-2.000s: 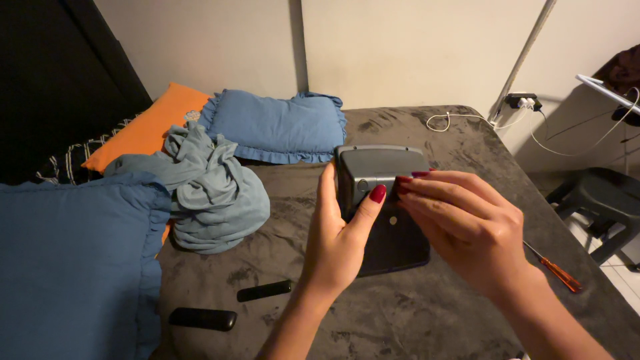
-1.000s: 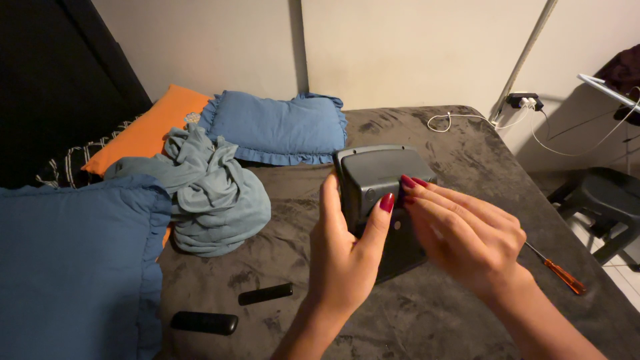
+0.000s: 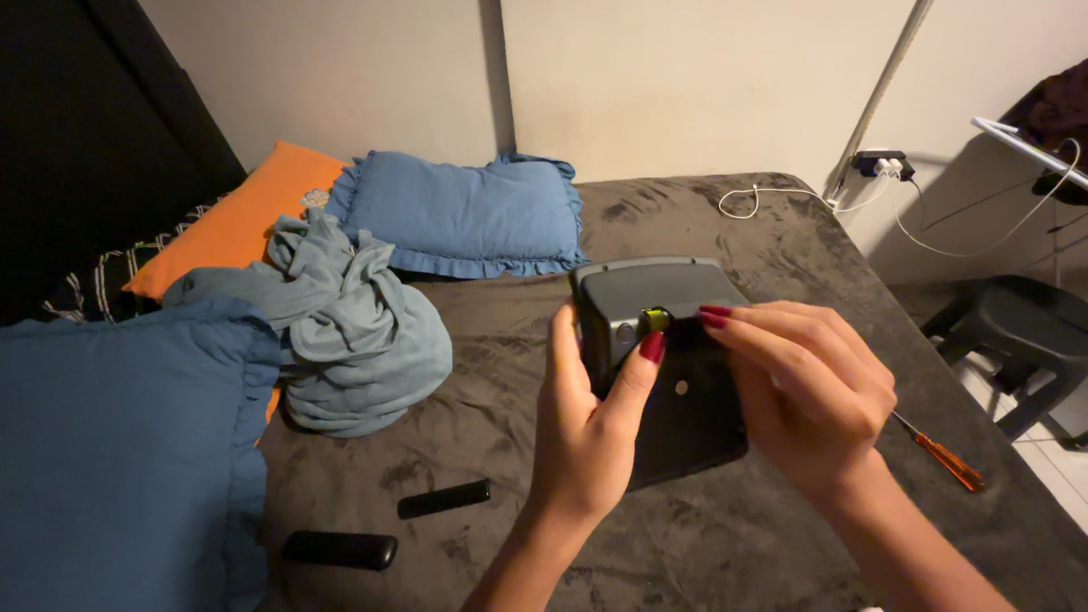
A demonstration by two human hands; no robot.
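A dark grey plastic device (image 3: 663, 285) with a raised, boxy upper part is tilted up in my left hand (image 3: 591, 416), its thumb pressing beside a small yellow-green piece (image 3: 654, 320) at the housing's edge. That piece looks like a battery end, though most of it is hidden. My right hand (image 3: 807, 382) has its fingertips together at the same edge, just right of the piece; whether they pinch anything is hidden. An orange-handled screwdriver (image 3: 948, 459) lies on the bed to the right. Two black oblong plastic pieces (image 3: 444, 499) (image 3: 340, 551) lie at the lower left.
Blue pillows (image 3: 459, 212) (image 3: 127, 459), an orange pillow (image 3: 238, 221) and a crumpled blue-grey cloth (image 3: 365, 348) cover the left of the bed (image 3: 476, 340). A white cable (image 3: 786, 190) runs to a power strip (image 3: 884, 163). A dark plastic stool (image 3: 1020, 323) stands right.
The yellow-green piece now shows at the device's edge, where it was not visible before. My right fingertips have shifted slightly right from my left thumb. The device's tilt has changed a little.
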